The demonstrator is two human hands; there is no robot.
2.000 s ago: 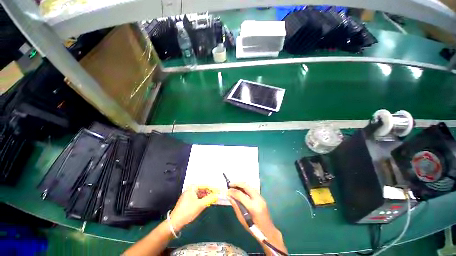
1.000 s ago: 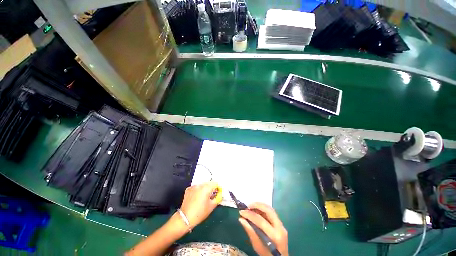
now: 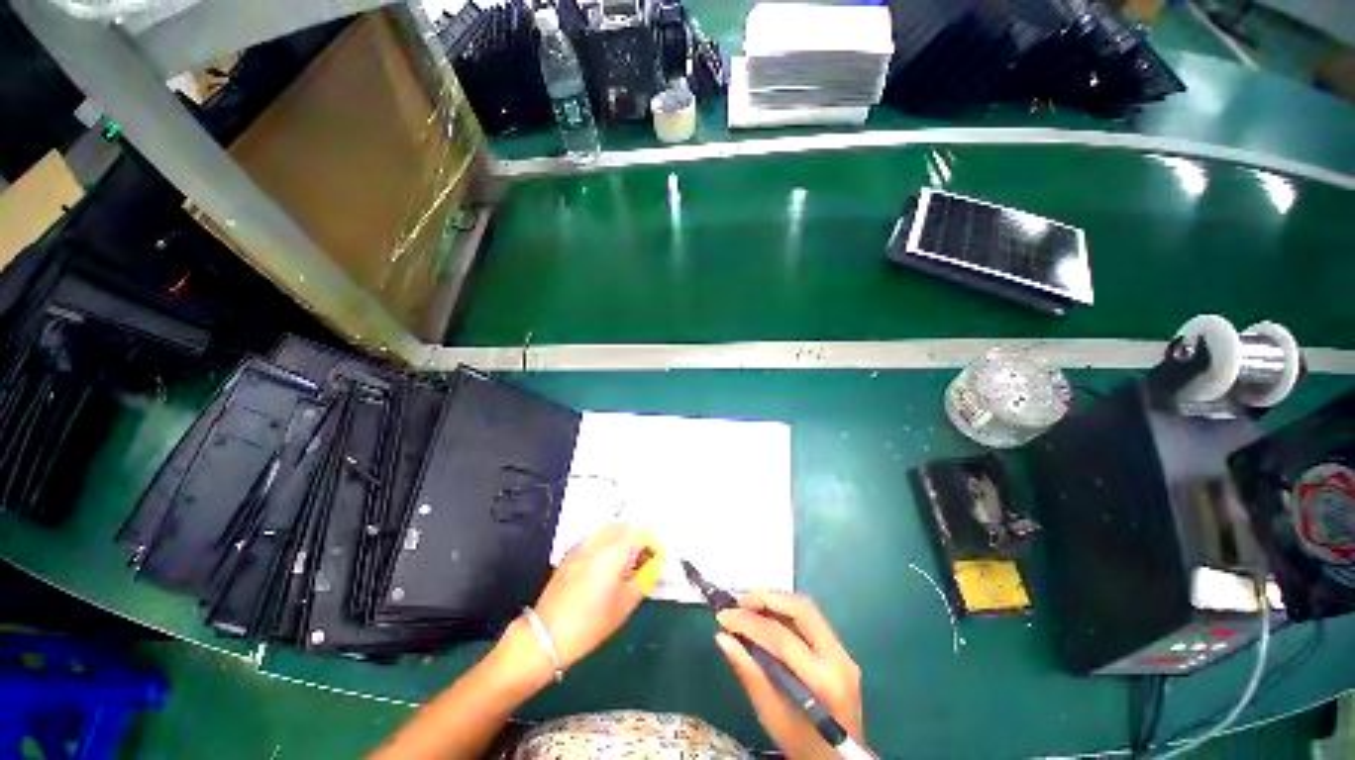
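Observation:
The white panel stack (image 3: 691, 483) lies on the bench in front of me, its top sheet plain white. My left hand (image 3: 602, 579) is over its lower left part, with yellow at the fingertips; what the fingers hold is too small to tell. My right hand (image 3: 795, 653) holds the black soldering iron (image 3: 765, 646) like a pen, its tip pointing up-left just above the white surface, close to the left fingertips. A thin dark lead wire (image 3: 602, 481) curves from the black backing panels (image 3: 483, 512) onto the white surface.
A solar panel (image 3: 999, 247) lies on the green belt (image 3: 669, 282). At right stand a clear round container (image 3: 1011, 397), the iron stand with yellow sponge (image 3: 990, 587), the soldering station (image 3: 1137, 520), a solder spool (image 3: 1263, 365) and a fan (image 3: 1323, 512). A cardboard sheet (image 3: 349, 178) stands at left.
The solar panel has moved right along the belt. The iron's tip has lowered toward the left fingertips. A dark wire now shows curved over the white surface. The camera view has shifted somewhat.

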